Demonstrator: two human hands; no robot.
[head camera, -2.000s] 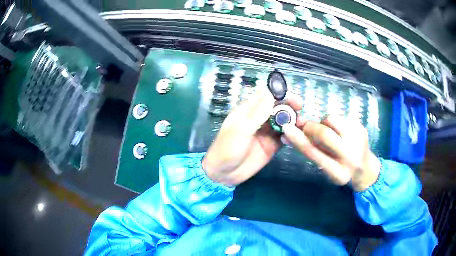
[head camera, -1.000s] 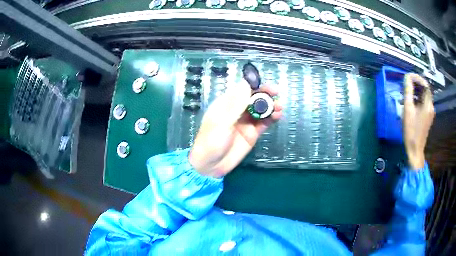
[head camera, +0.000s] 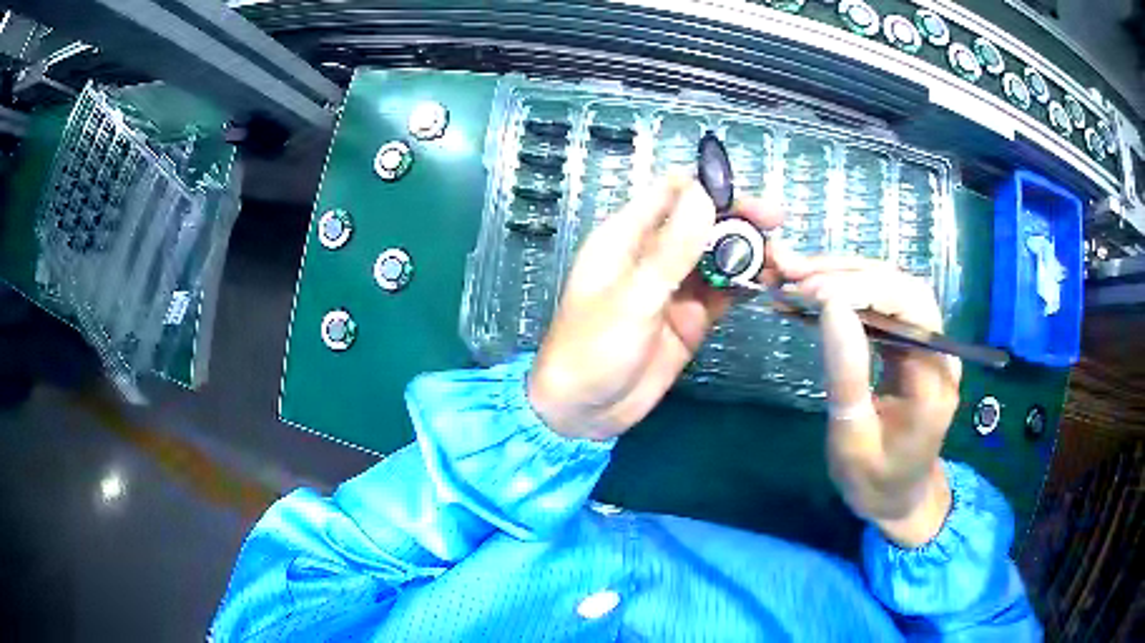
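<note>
My left hand holds two round parts over the clear tray. One speaker driver faces up, with a silver-white ring, grey centre and green edge. The other, a black disc, stands nearly edge-on above it between the fingers. My right hand holds dark thin tweezers like a pen, their tip at the lower right edge of the ringed driver. The blister tray lies behind both hands, with dark parts in its left rows; my hands hide its middle.
Several ringed discs lie on the green table left of the tray, two more at the right. A blue bin with pale items stands at the right edge. Stacked trays are at far left. The conveyor carries discs beyond.
My right hand has come back from the blue bin to the left hand, now holding the tweezers. My left hand still holds both parts. The camera view has shifted.
</note>
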